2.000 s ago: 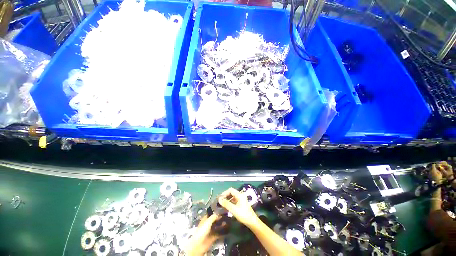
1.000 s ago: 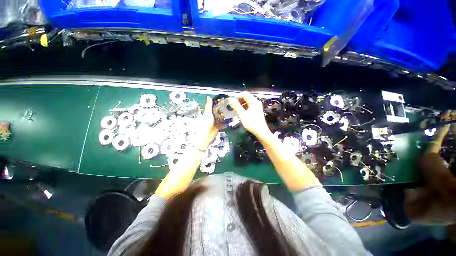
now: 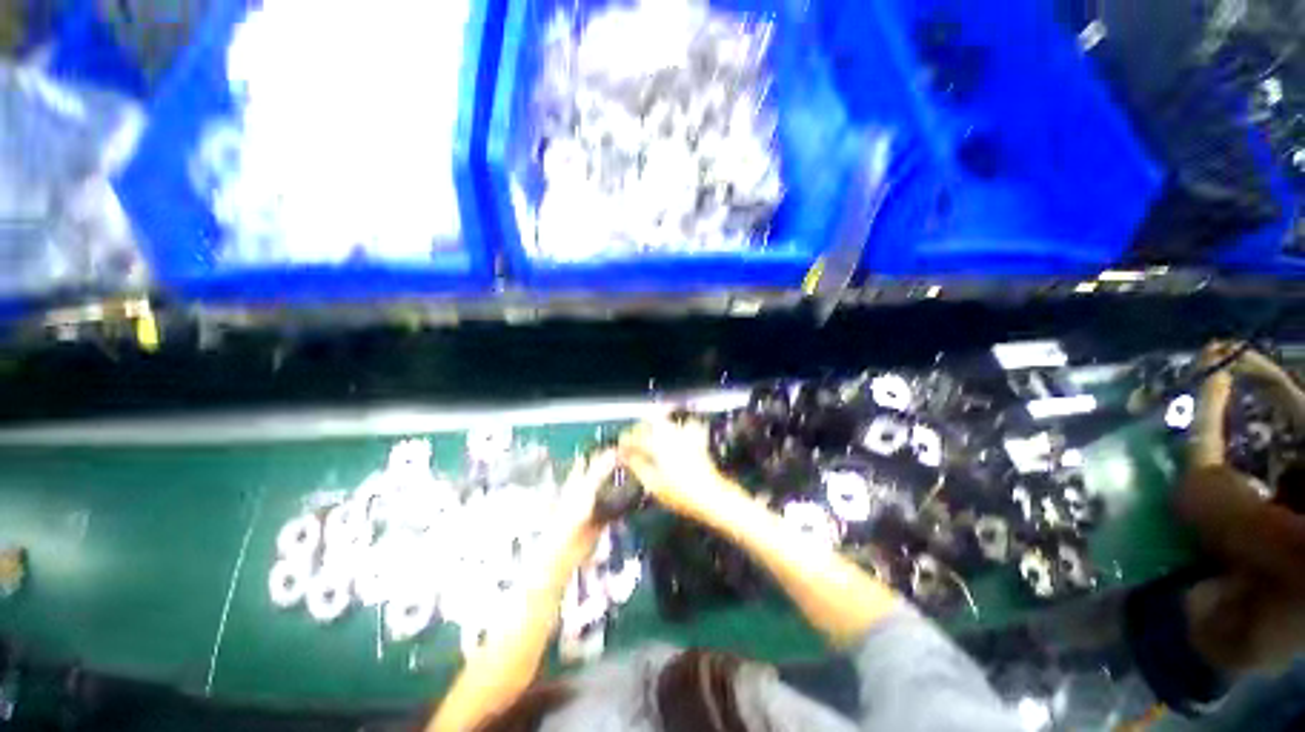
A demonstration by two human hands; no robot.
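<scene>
My left hand and my right hand meet in front of me over the bench. My left hand holds a dark round part, seemingly a black housing, blurred and mostly covered by the fingers. My right hand's fingers are on top of the part; whether they grip something small is hidden. A pile of white ring parts lies to the left of my hands and partly under my left forearm. A dark heap of joined units with white ring faces lies to the right.
Blue bins stand on the shelf above, with white parts, wired rings and a few dark pieces. A clear bag is at far left. A silver-white frame lies right of the dark heap. Another person's arms are at far right.
The view has tilted down, then back up, and is now blurred. My right hand's fingers have moved from the part's face to over its top; my left hand keeps holding it.
</scene>
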